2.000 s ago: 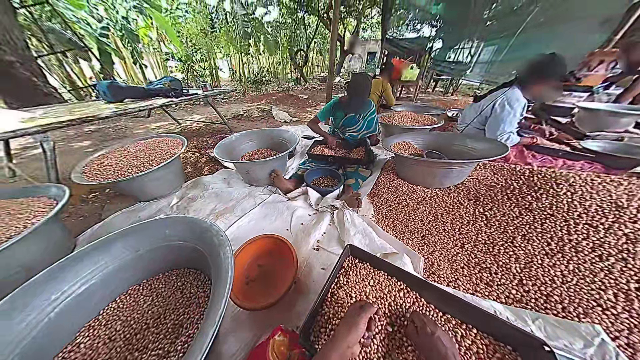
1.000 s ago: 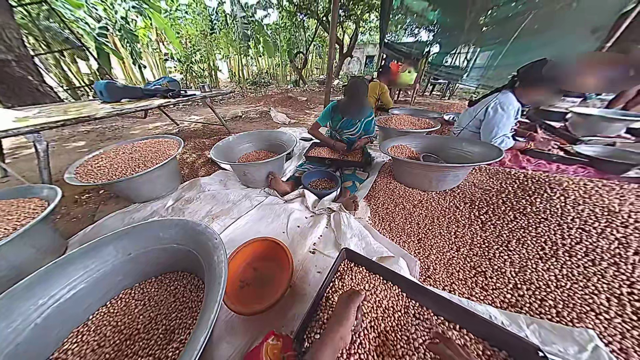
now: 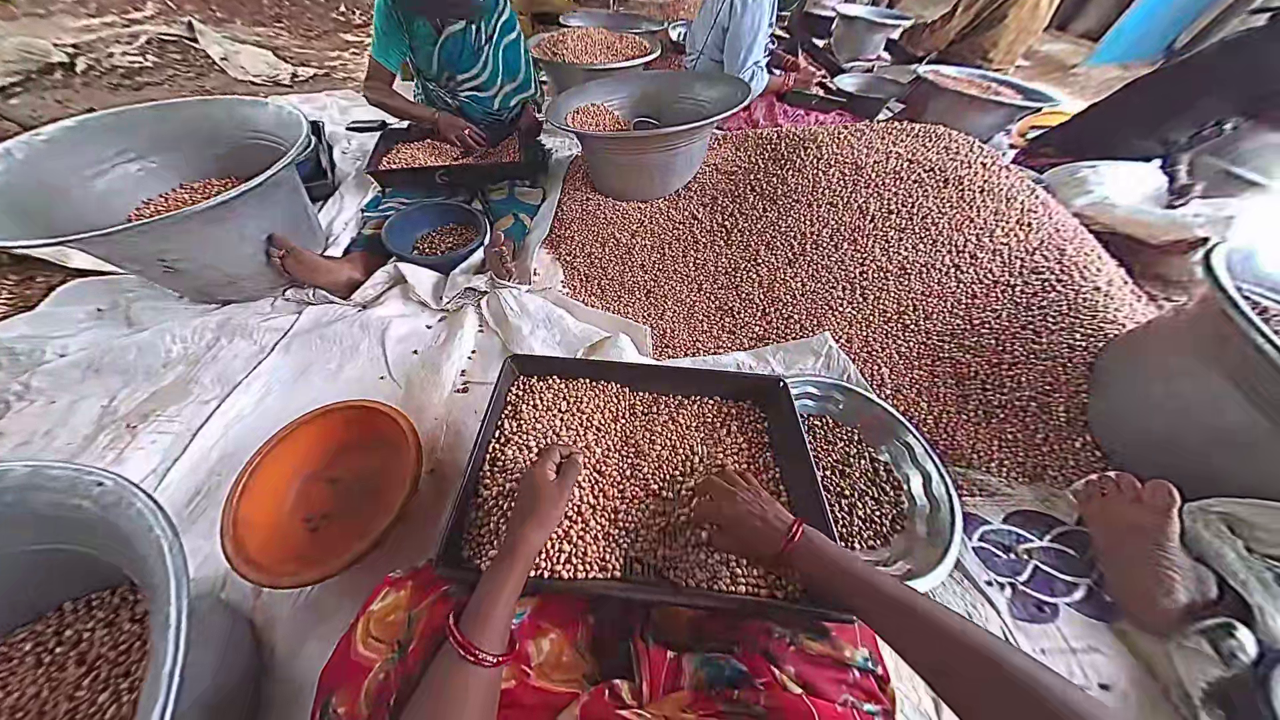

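A dark rectangular tray (image 3: 652, 374) filled with light brown nuts or seeds (image 3: 640, 440) lies across the red patterned cloth on my lap. Over its left half is my left hand (image 3: 545, 487), fingers curled in at the surface of the nuts; whether it pinches one is hidden. My right hand (image 3: 738, 510) reaches down into the nuts on the right half, its fingertips partly hidden. Just right of the tray, a shiny metal basin (image 3: 935, 500) holds darker nuts (image 3: 852, 485). An orange bowl (image 3: 320, 492) with nothing but small specks in it sits left of the tray.
A large metal tub (image 3: 165, 560) stands at the lower left, another (image 3: 1170, 390) at the right. A big heap of nuts (image 3: 850, 250) spreads beyond the tray. Across the white sheet (image 3: 250, 350), a person works at a tray (image 3: 450, 178). A foot (image 3: 1140, 550) rests at the right.
The view has swung down and to the right, bringing the metal basin of darker nuts into sight. My left hand, reaching farther up the tray a second ago, is now nearer its middle.
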